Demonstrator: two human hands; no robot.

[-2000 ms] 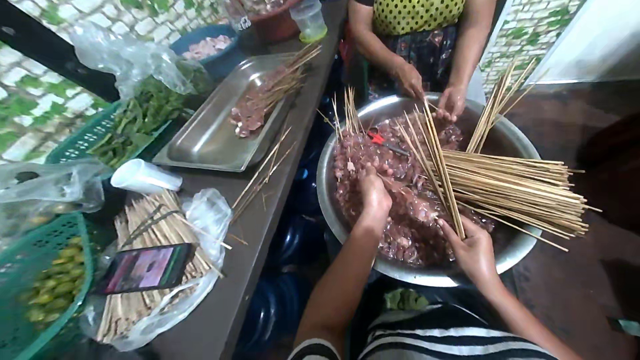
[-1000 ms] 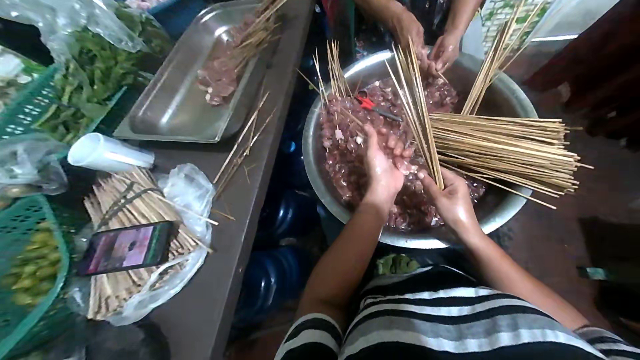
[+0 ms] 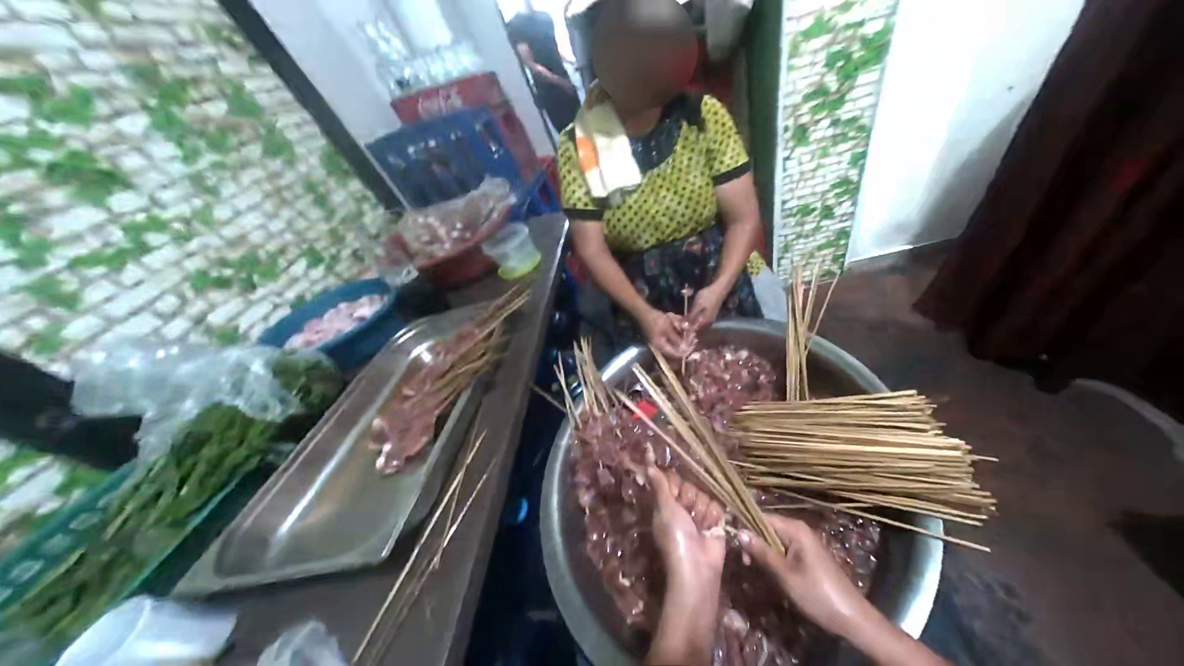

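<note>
A large round metal basin (image 3: pixel 557 555) holds raw meat pieces (image 3: pixel 610 546) in liquid. Over the meat, my left hand (image 3: pixel 689 532) is turned palm up with its fingers curled around a small piece of meat. My right hand (image 3: pixel 800 560) grips several bamboo skewers (image 3: pixel 708 444) that slant up and away to the left; its fingertips are close to the piece in my left hand. A thick bundle of bamboo skewers (image 3: pixel 860 453) lies across the basin's right side. More skewers stand upright at its far edge and at the left, near a red object (image 3: pixel 645 410).
Across the basin a person (image 3: pixel 657 203) holds meat on a skewer. On the table (image 3: pixel 462 564) at left are a metal tray (image 3: pixel 305 499) with skewered meat, loose skewers, green leaves (image 3: pixel 166 509) in a basket, a blue basin (image 3: pixel 338 319), a red basin (image 3: pixel 453 264) and a white cup (image 3: pixel 153 634).
The view has tilted up, bringing the person across the basin into sight. My left hand's fingers, spread wider one second ago, are now curled in. The skewers remain in my right hand.
</note>
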